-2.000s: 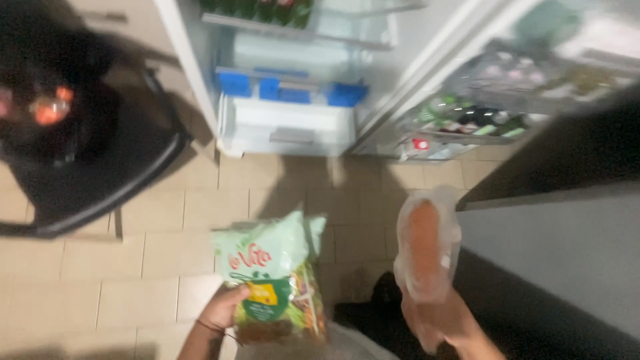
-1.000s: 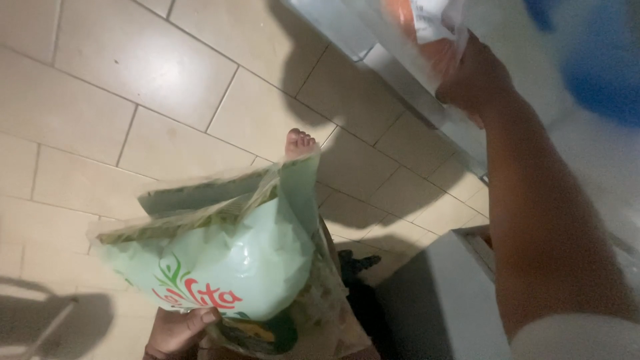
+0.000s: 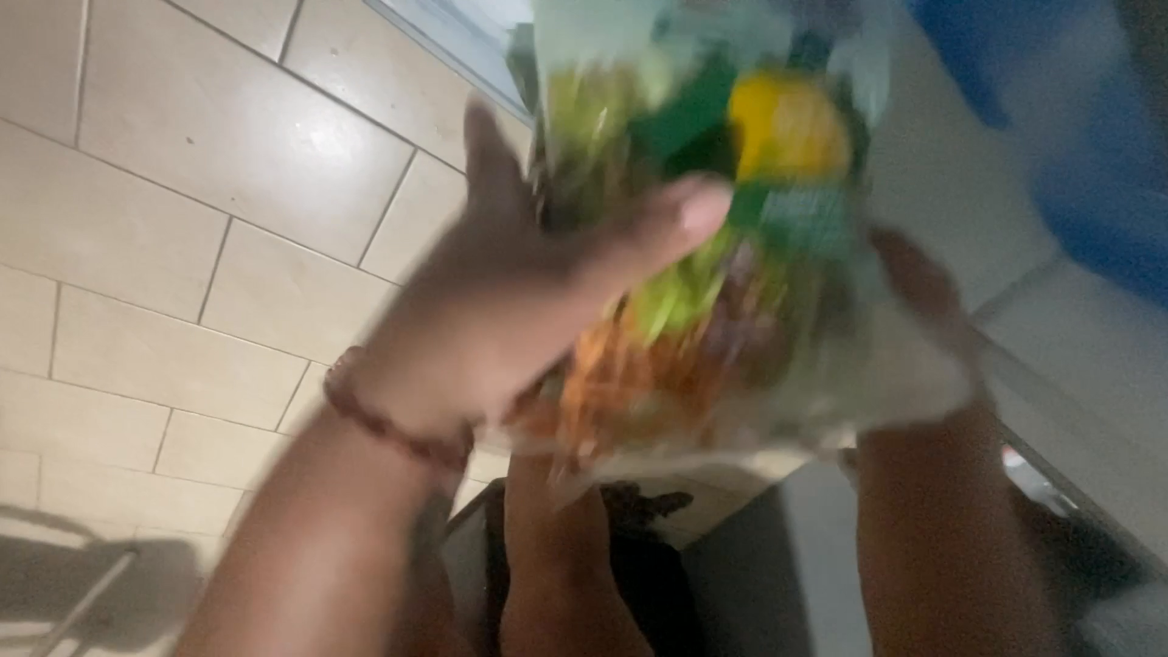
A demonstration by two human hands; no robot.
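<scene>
A plastic bag of salad mix point(image 3: 693, 319) fills the middle of the view, blurred by motion. It is clear with green and yellow print, and shredded carrot and green leaves show through. My left hand point(image 3: 511, 292), with a beaded bracelet at the wrist, grips it from the left, thumb across the front. At the bag's right edge is my right hand point(image 3: 926, 301), its fingers mostly hidden behind the bag, so its grip is not clear.
Pale floor tiles point(image 3: 182, 201) lie at the left. White fridge surfaces with blue parts point(image 3: 1104, 210) are at the right. My legs point(image 3: 566, 566) and a grey surface point(image 3: 821, 557) show below. A chair's leg point(image 3: 91, 593) stands at lower left.
The salad bag and my left hand have moved up and to the right, toward the fridge. My right hand, which held a clear bag with something orange, is now beside the salad bag.
</scene>
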